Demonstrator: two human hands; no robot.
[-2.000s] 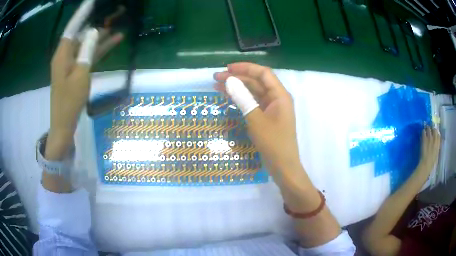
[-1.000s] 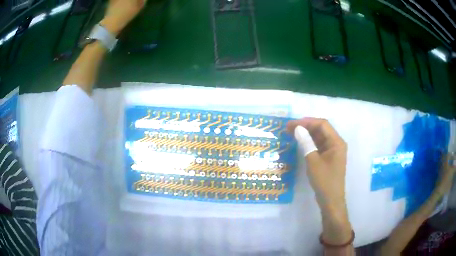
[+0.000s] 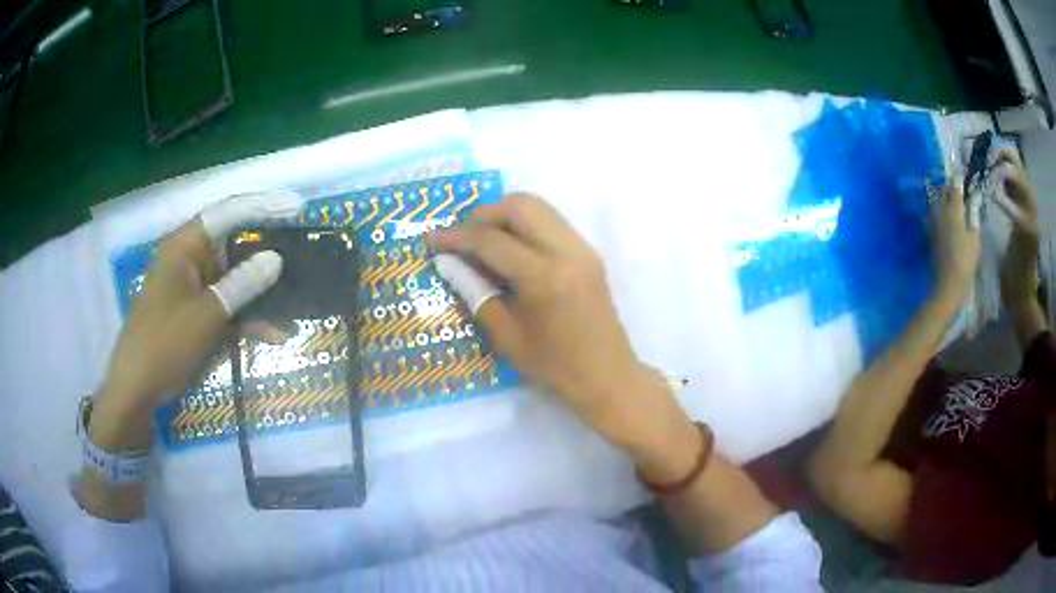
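My left hand [image 3: 185,307], with white finger cots, holds a black phone middle frame [image 3: 307,278] by its solid upper plate. The frame's open window hangs toward me over the blue flex carrier sheet [image 3: 434,382]. The sheet bears rows of slanted orange strips and white-ringed circles, and the frame and my left hand cover part of it. My right hand [image 3: 544,307], with a white cot on the thumb, is over the sheet's upper right part, thumb and forefinger close together. I cannot tell whether a flex circuit is between them.
The green conveyor belt [image 3: 290,58] runs across the far side with black frames [image 3: 185,75] on it. A deeper-blue film pile [image 3: 869,209] lies at right on the white bench cover [image 3: 649,174]. A neighbour's arms [image 3: 926,301] are beyond it.
My left hand has come back from over the belt and now holds a frame above the sheet. My right hand is still at the sheet's upper right part. The view has shifted.
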